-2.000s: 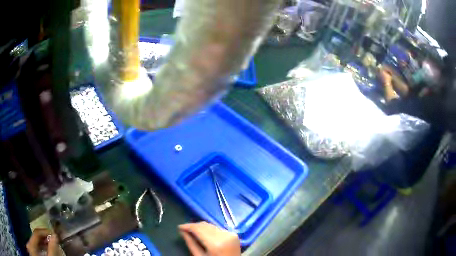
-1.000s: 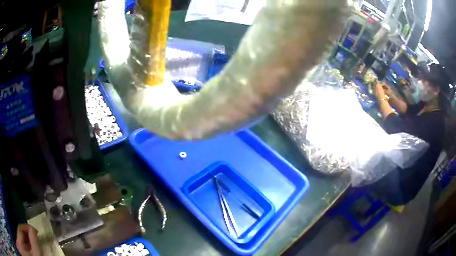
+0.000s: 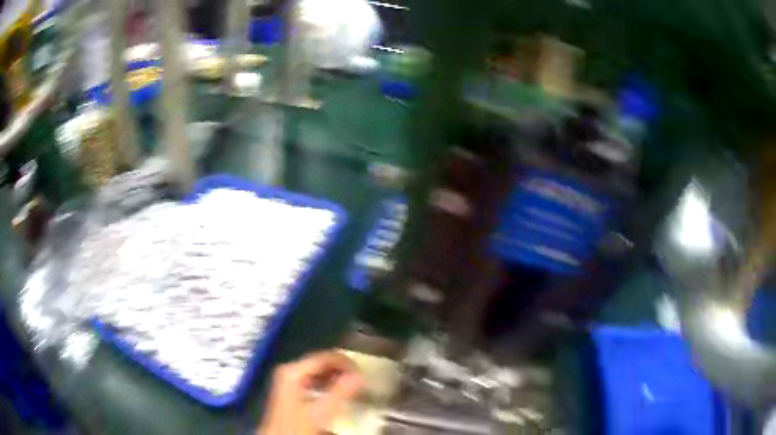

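The view is strongly blurred. My left hand (image 3: 310,389) is at the bottom centre, left of the press fixture (image 3: 464,374), over a pale cream pad (image 3: 374,378). Its fingers are curled close together; blur hides whether a small part is between them. The fixture is a smeared silvery shape below the dark press (image 3: 451,229) with its blue label (image 3: 549,223). A large blue tray (image 3: 293,293) left of my hand is heaped with small white parts (image 3: 200,272). My right hand is out of the picture.
A crinkled clear bag (image 3: 64,280) lies at the left tray's far left side. A small back tray (image 3: 380,242) shows beside the press. The right blue tray (image 3: 655,382) and the plastic-wrapped curved bar (image 3: 723,331) are at the right. Other benches are blurred behind.
The view has swung left, bringing the heaped tray into sight. My left hand now shows nearer the picture's middle, still left of the fixture. My right hand, seen two seconds ago, is out of view.
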